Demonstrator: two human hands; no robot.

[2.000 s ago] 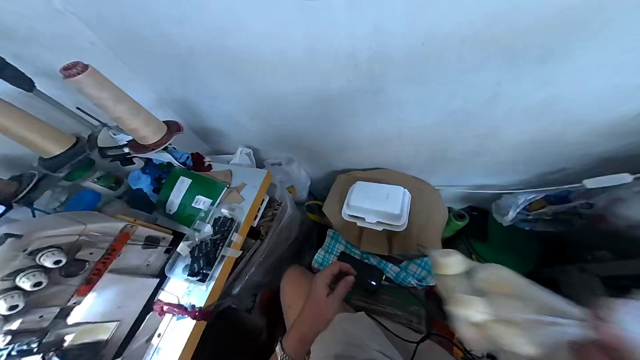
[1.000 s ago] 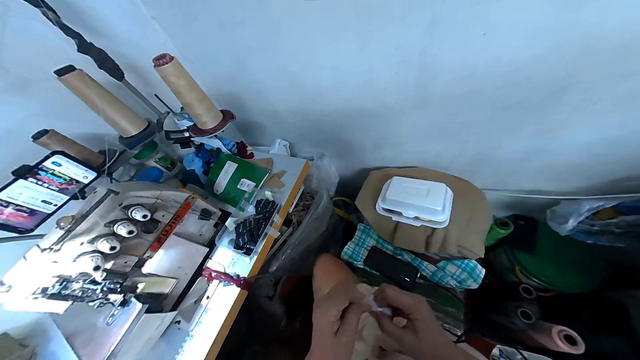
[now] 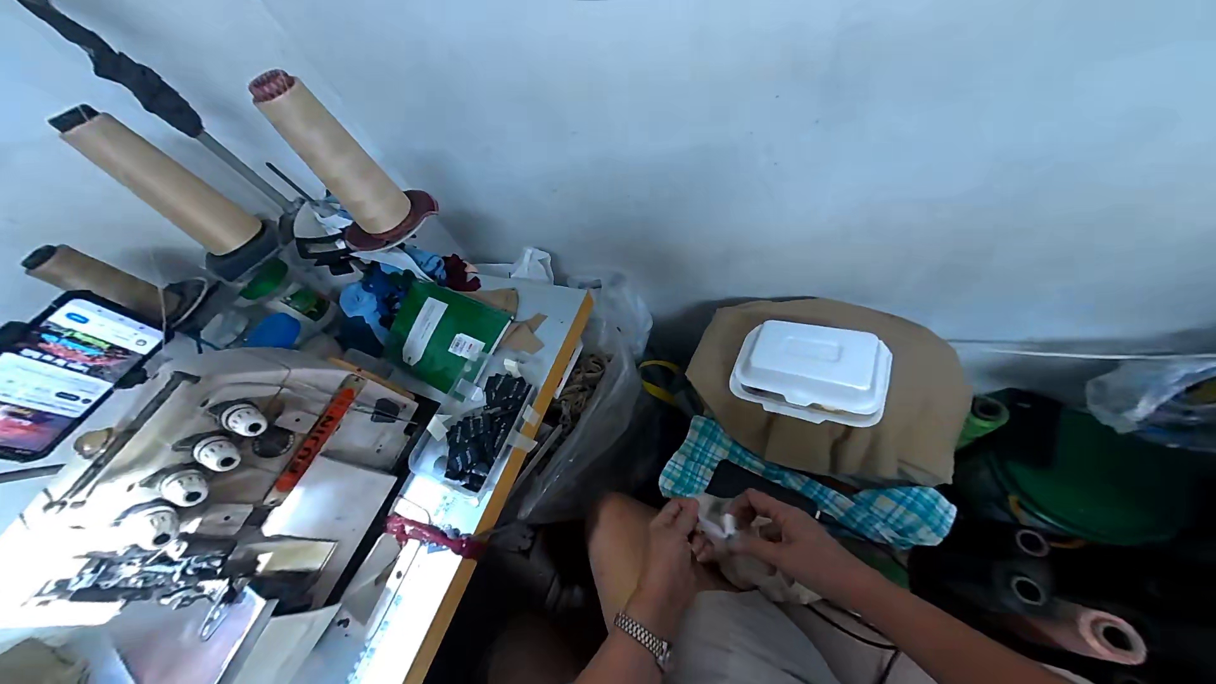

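Observation:
My left hand [image 3: 671,546], with a metal-band watch [image 3: 643,638] on its wrist, pinches the left side of a pale, thin bag or cloth [image 3: 719,524] above my lap. The fingers of my right hand [image 3: 779,532] grip its other side, and the pale material hangs down between my hands. What it holds cannot be told. Just beyond my hands lie a dark flat object [image 3: 750,483] and a teal checked cloth [image 3: 698,451]. Behind them a closed white foam food box [image 3: 812,369] rests on a round, brown cloth-covered surface [image 3: 926,389].
At left stand an overlock sewing machine [image 3: 218,494], thread cones [image 3: 332,157] and a phone [image 3: 76,370]. A clear tray of black pieces [image 3: 486,432] and a green packet [image 3: 442,332] lie near the table edge [image 3: 532,418]. Thread spools [image 3: 1107,635] lie at right.
Two seconds ago a blurred pale bundle was at the right and my left hand was by the dark flat object. Both hands have since come together over my lap. The view has shifted left.

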